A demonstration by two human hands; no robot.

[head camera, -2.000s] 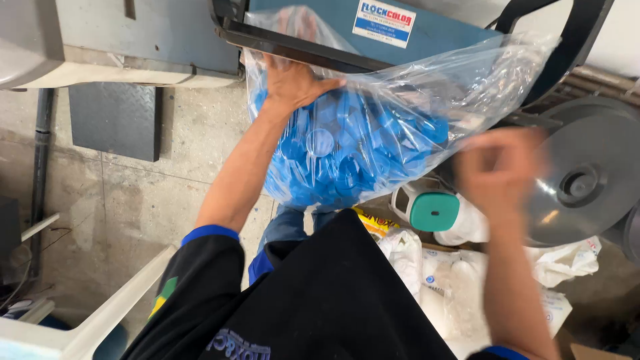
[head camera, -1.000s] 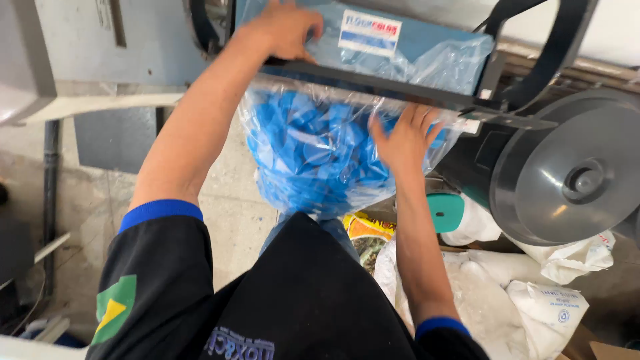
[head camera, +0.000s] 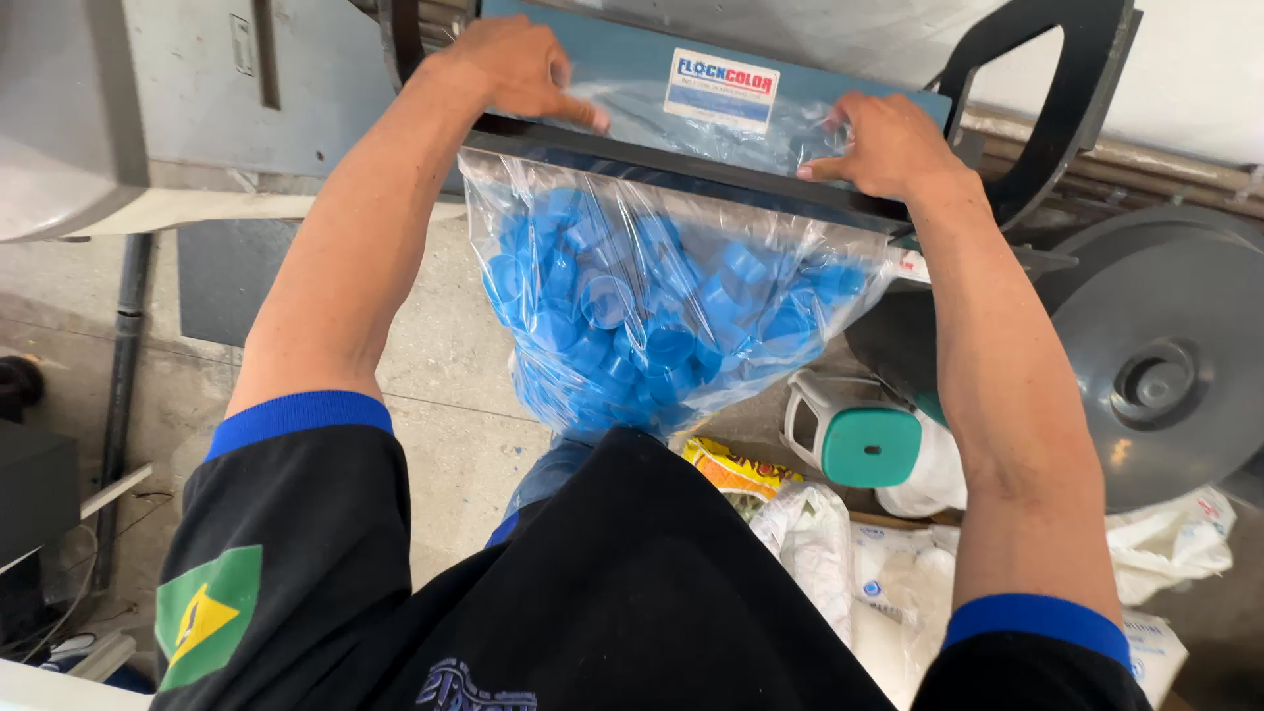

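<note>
A clear plastic bag [head camera: 681, 395] full of blue plastic caps [head camera: 607, 301] hangs below the dark bar [head camera: 681, 178] of a blue metal machine [head camera: 622, 44] that bears a label. The bag's upper edge lies over the bar, against the blue panel. At the bar's left end, my left hand [head camera: 523, 74] has its thumb and fingers at the bag's top edge. My right hand [head camera: 884, 143] pinches the film near the right end, just above the bar. The bag's underside is partly hidden by my shirt.
A green-topped stool [head camera: 871, 447] stands below right of the bag, beside white sacks [head camera: 874, 612]. A large round grey lid [head camera: 1165, 365] is at the right. A curved black bracket [head camera: 1047, 109] rises at the machine's right end. A dark pipe [head camera: 126, 375] runs at the left.
My right hand has moved from the bag's front below the bar up to the film above it. The bag, earlier in front of the bar, now has its top over it.
</note>
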